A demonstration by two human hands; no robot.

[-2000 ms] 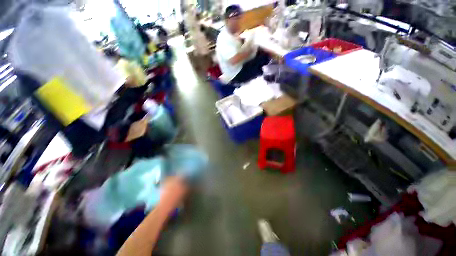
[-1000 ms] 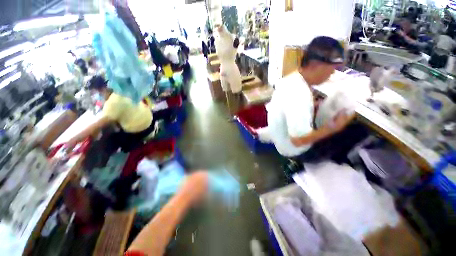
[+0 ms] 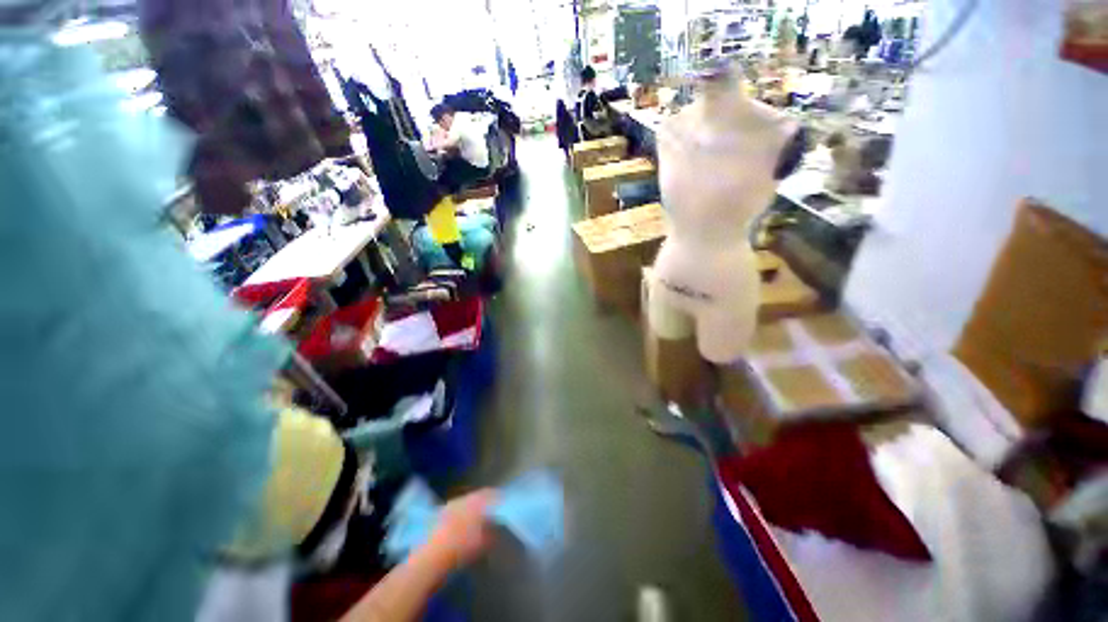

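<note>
My left hand (image 3: 465, 525) reaches in from the bottom edge, left of the middle, over the aisle floor. It is closed around a small bundle of light-blue fabric (image 3: 531, 510), which sticks out on both sides of the fist. The hand and fabric are somewhat blurred. My right hand is not in view.
Teal sheer fabric (image 3: 134, 340) hangs large and close at left, partly hiding a person in yellow (image 3: 288, 486). A dress form (image 3: 717, 219) and cardboard boxes (image 3: 832, 365) stand right of the aisle (image 3: 547, 352). A red-lined bin (image 3: 766, 535) holds white and dark-red fabric at lower right.
The view has advanced along the aisle. The seated person in white has left the view; the dress form and hanging teal fabric appear much nearer. My left hand still holds the light-blue fabric.
</note>
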